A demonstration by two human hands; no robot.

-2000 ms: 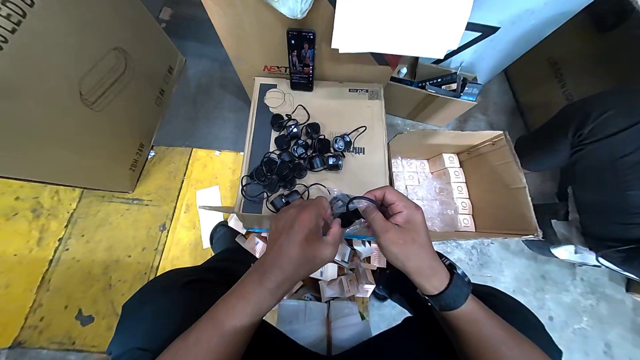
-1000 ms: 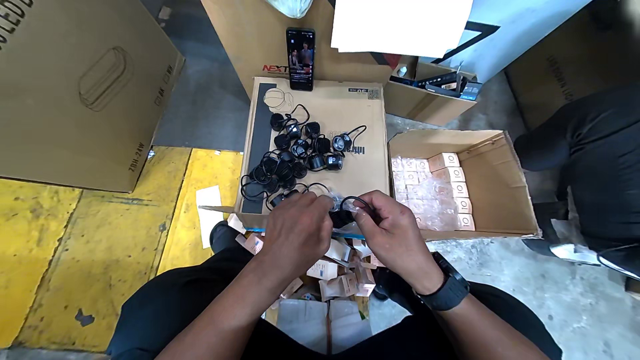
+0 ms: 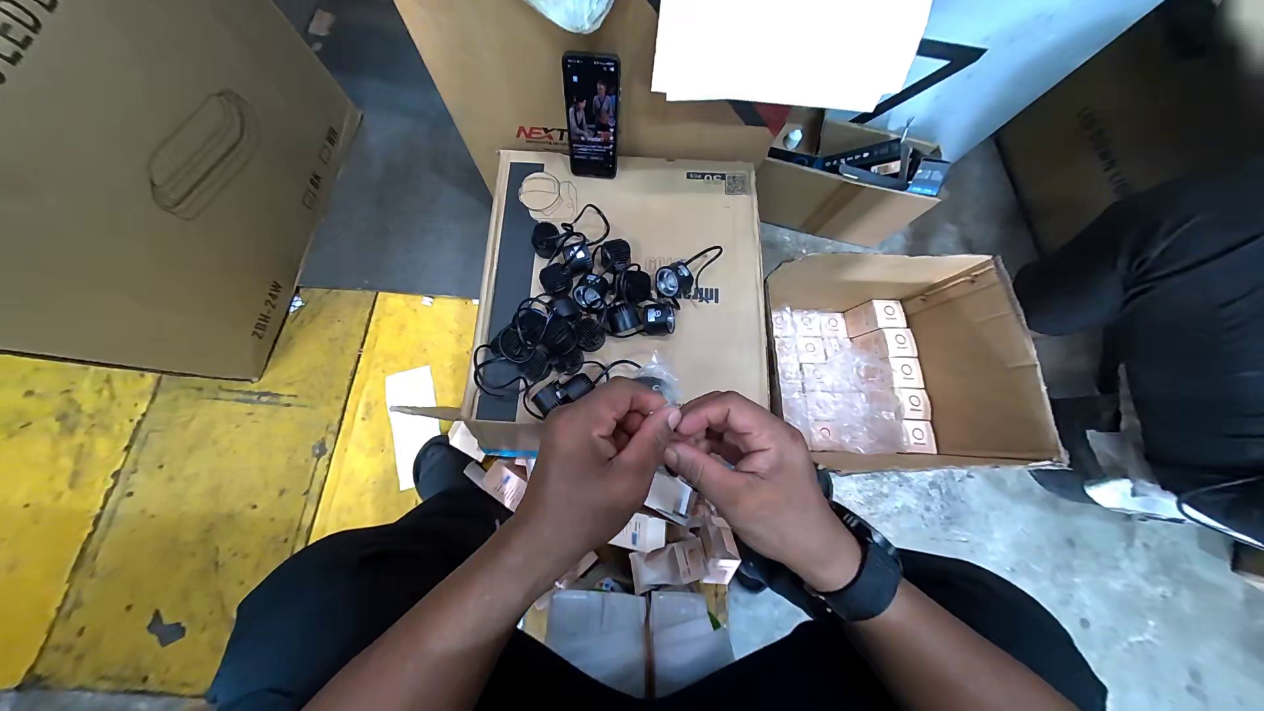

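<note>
My left hand (image 3: 602, 459) and my right hand (image 3: 750, 474) meet fingertip to fingertip over the near edge of a cardboard box (image 3: 731, 346). Between them they pinch something small and pale, perhaps clear plastic; its shape is mostly hidden. Just beyond the fingers lies a clear plastic bag (image 3: 660, 370) with a dark item in it. A pile of small black round devices with lens-like faces and black cables (image 3: 568, 316) lies on the box, left of my fingers. Small pinkish-white cartons (image 3: 681, 563) lie jumbled below my hands.
At the right, an open cardboard box (image 3: 987, 365) holds rows of small cartons (image 3: 877, 316) partly under clear wrap. A phone (image 3: 592, 114) leans upright behind the pile. A small box of tools (image 3: 839, 202) stands behind. Folded clear bags (image 3: 597, 632) lie between my knees. Another person's dark-clothed leg (image 3: 1175, 326) is at the right.
The black cable held between my hands two seconds ago no longer shows between them. My fingertips have come together, pinching something small and pale.
</note>
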